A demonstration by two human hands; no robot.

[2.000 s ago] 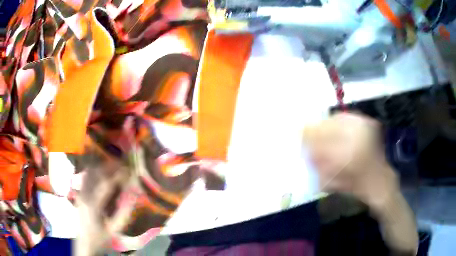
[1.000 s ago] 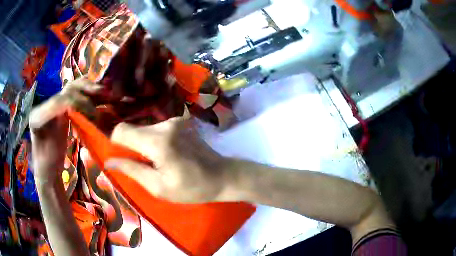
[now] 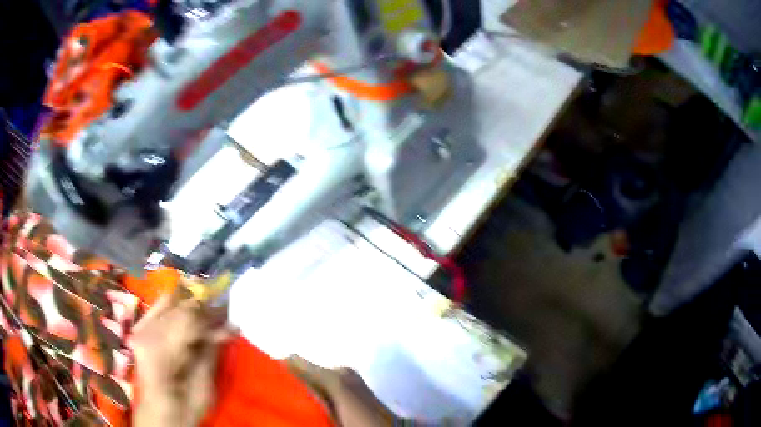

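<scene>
The orange panel (image 3: 259, 388) hangs at the bottom of the view, left of centre. My left hand (image 3: 171, 350) is blurred and closed on its upper left edge, just below the needle area. Part of my right hand (image 3: 338, 388) shows at the panel's right side; its fingers are hidden by the panel and the bottom edge cuts it off. The patterned fabric (image 3: 67, 325) lies at the lower left. The sewing machine (image 3: 242, 62) stands above, its presser foot area (image 3: 158, 254) close to my left fingertips, beside a yellow patch (image 3: 209, 288).
The white tabletop (image 3: 359, 325) has a chipped right edge. A red cord (image 3: 455, 275) hangs at that edge. An orange strip (image 3: 359, 83) is tied on the machine. Orange fabric (image 3: 92, 71) lies behind the machine head. Dark, littered floor lies at right.
The view has swung right, showing more of the machine. My hands and the orange panel now sit lower in the picture. My left hand is nearer the needle area; my right no longer crosses the panel's front.
</scene>
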